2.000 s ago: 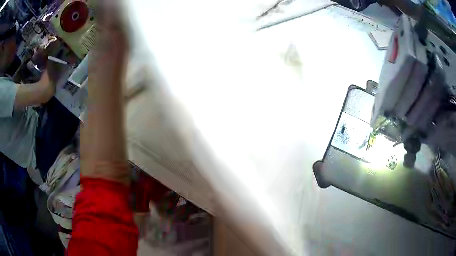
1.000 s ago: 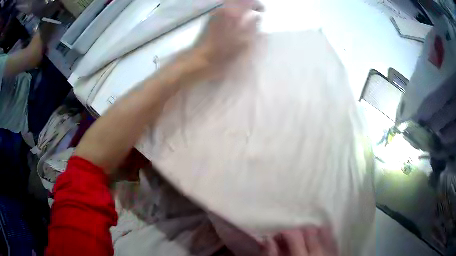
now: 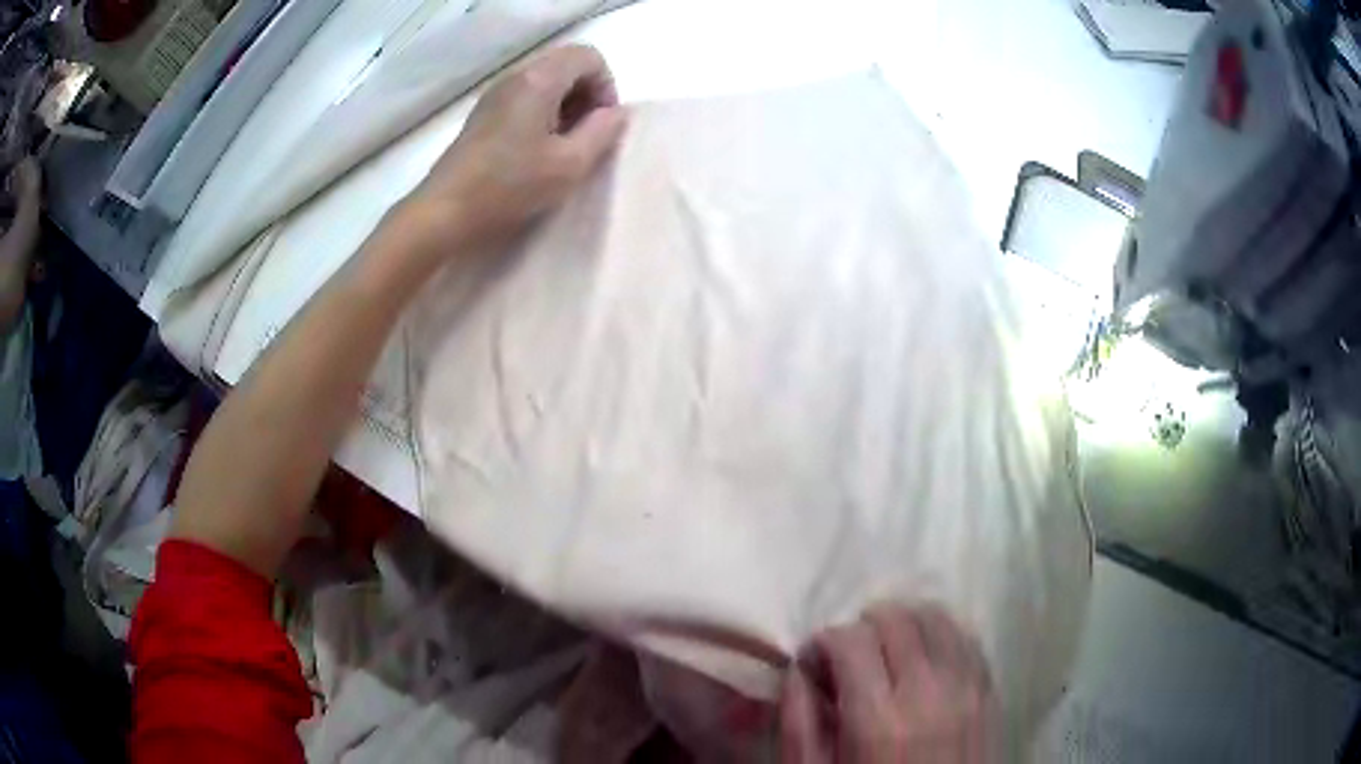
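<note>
A cream garment piece [image 3: 746, 358] lies spread over the white table, left of the needle area, its near edge hanging past the table's front edge. My left hand [image 3: 545, 135] pinches its upper left corner. My right hand [image 3: 896, 687], partly cut off by the bottom edge, grips its near edge, which is folded at the fingers. The sewing machine head [image 3: 1231, 179] with a red diamond badge stands at the right. The lamp glows at the needle plate [image 3: 1157, 478]. No cloth shows under the needle.
Folded white cloth [image 3: 329, 120] lies at the upper left of the table. Crumpled cream and grey cloth [image 3: 433, 657] is piled below the table's front edge. A person's arm [image 3: 21, 239] shows at the far left. A dark-outlined plate [image 3: 1060, 224] lies left of the machine head.
The cream piece, blurred a second ago, is now spread flatter. My left hand has moved left and slightly down with its corner. My right hand, out of view two seconds ago, shows at the near edge.
</note>
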